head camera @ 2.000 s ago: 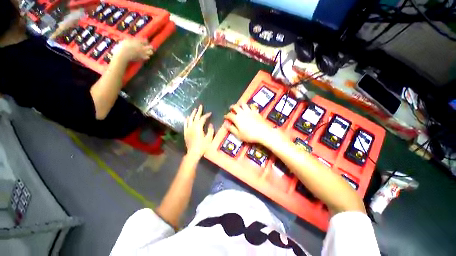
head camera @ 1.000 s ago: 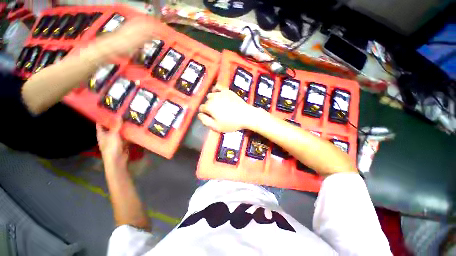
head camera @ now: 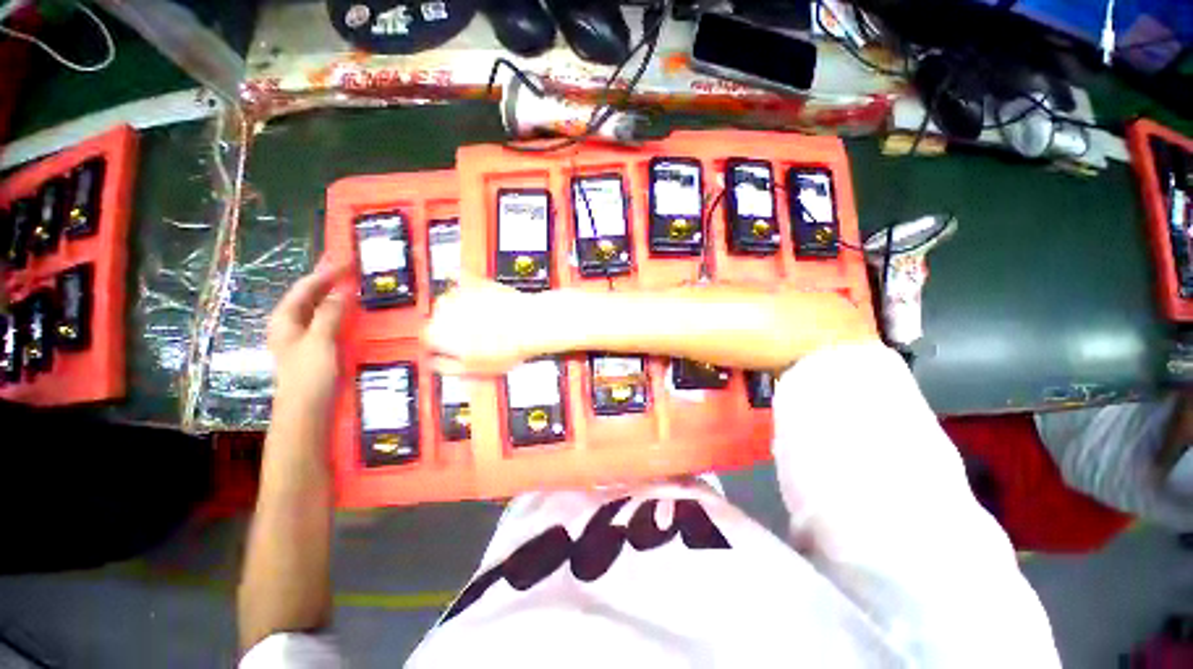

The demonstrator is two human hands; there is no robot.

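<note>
An orange-red upper tray (head camera: pixel 680 451) holds two rows of black electronic units (head camera: pixel 523 238) with white labels and gold dots. It overlaps the right part of a similar lower tray (head camera: pixel 343 484), whose units (head camera: pixel 387 416) show at the left. My left hand (head camera: pixel 310 320) grips the lower tray's left edge. My right hand (head camera: pixel 478 327) is closed at the upper tray's left rim, with its fingertips over the lower tray. My right forearm crosses the upper tray and hides part of its units. Thin black leads run over the back-row units.
A pale scanner-like device (head camera: pixel 563 111) lies behind the trays, another (head camera: pixel 905 281) to their right. A dark slab (head camera: pixel 755 52), a black disc (head camera: pixel 399 18) and cables are at the back. Other trays stand far left (head camera: pixel 111 261) and far right (head camera: pixel 1162 216). A person's sleeve (head camera: pixel 1125 451) shows at right.
The second tray has come from the left and its right part is now under the first tray. My left hand has moved from its lower edge to its left edge. The neighbour's arm has left the trays.
</note>
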